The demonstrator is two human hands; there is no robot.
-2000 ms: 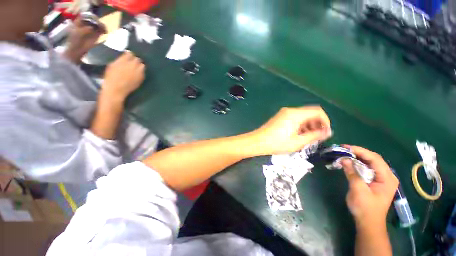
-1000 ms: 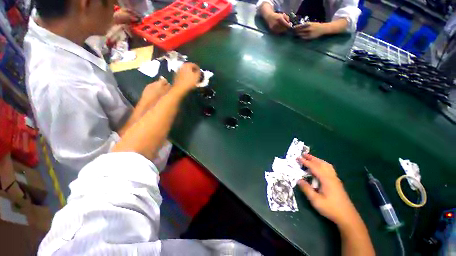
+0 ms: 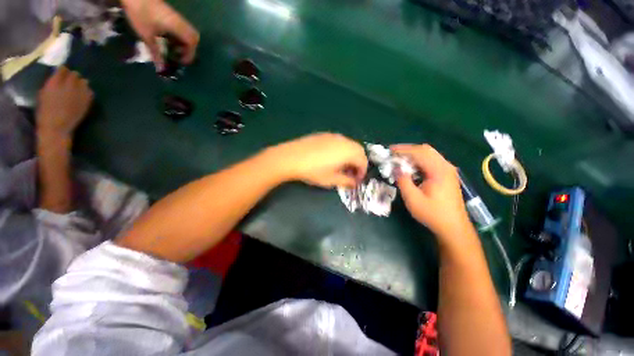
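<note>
My right hand (image 3: pixel 432 186) is closed on a crumpled, grey-smudged white wipe (image 3: pixel 391 163). Whether a part is inside the wipe cannot be seen. My left hand (image 3: pixel 327 163) is just left of it, fingers curled down beside another smudged wipe (image 3: pixel 377 197); whether it grips anything is blurred. Several round black parts stand loosely on the bench at upper left, one (image 3: pixel 229 122) nearest my hands. The syringe (image 3: pixel 480 211) with dark fill lies right of my right hand, partly hidden by it.
A neighbouring worker's hand (image 3: pixel 164 29) is over a black part at upper left. White wipes (image 3: pixel 57 50) lie further left. A tape ring (image 3: pixel 492 182) with a white wipe (image 3: pixel 499 147) and the blue dispenser box (image 3: pixel 560 243) are at right. The bench's front edge runs below my hands.
My left hand has come back from the black parts to beside my right hand. The view has shifted right, showing more of the blue box. A neighbour's hand now reaches over a black part.
</note>
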